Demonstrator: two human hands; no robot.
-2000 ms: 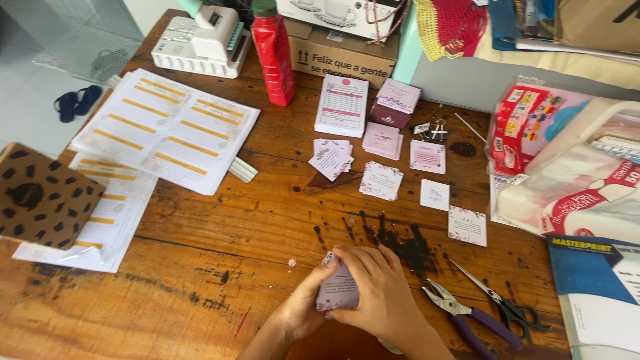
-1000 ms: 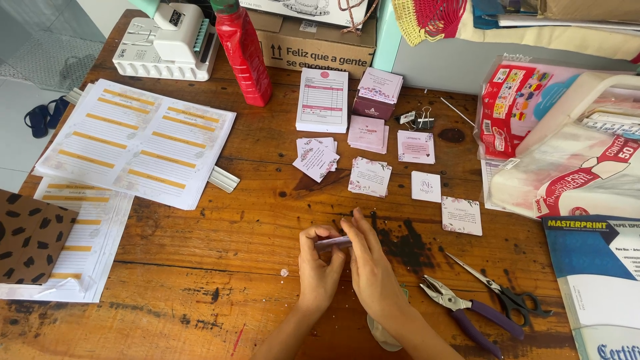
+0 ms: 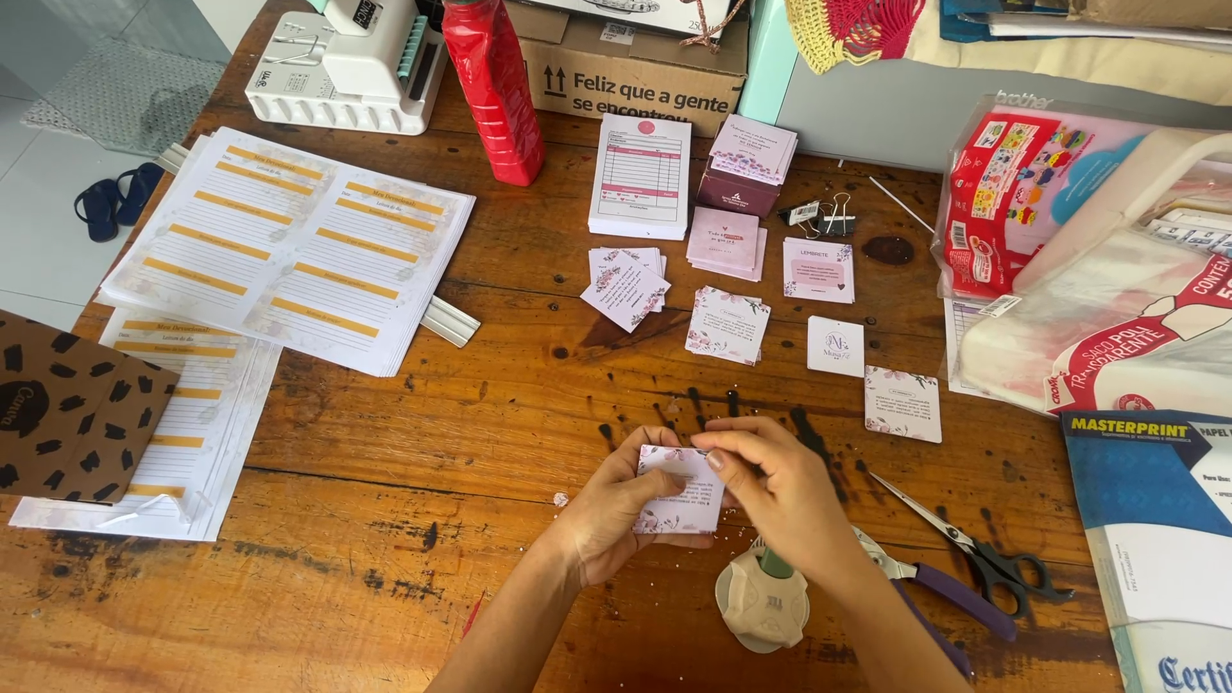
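Observation:
A small stack of floral-printed paper cards (image 3: 681,520) lies in my left hand (image 3: 616,510), gripped with the thumb on top. The thumb and forefinger of my right hand (image 3: 775,486) pinch the upper right corner of these cards. Below my right hand, partly under its wrist, stands a corner punch or similar small tool with a whitish base (image 3: 765,606) and a green part. Beyond the hands lie a floral card stack (image 3: 727,327), a white card with a logo (image 3: 835,346), another floral card (image 3: 902,404) and a fanned card pile (image 3: 626,291).
Black-handled scissors (image 3: 996,568) and purple-handled pliers (image 3: 962,602) lie right of my right arm. Printed sheets (image 3: 289,250) and a patterned box (image 3: 77,414) are at the left. A red bottle (image 3: 496,96), binder clips (image 3: 823,217) and plastic packs (image 3: 1136,289) stand or lie farther back.
My hands held the cards edge-on a second ago; now the printed face shows, and my right fingers are at a corner. More of the whitish tool shows beside my right wrist.

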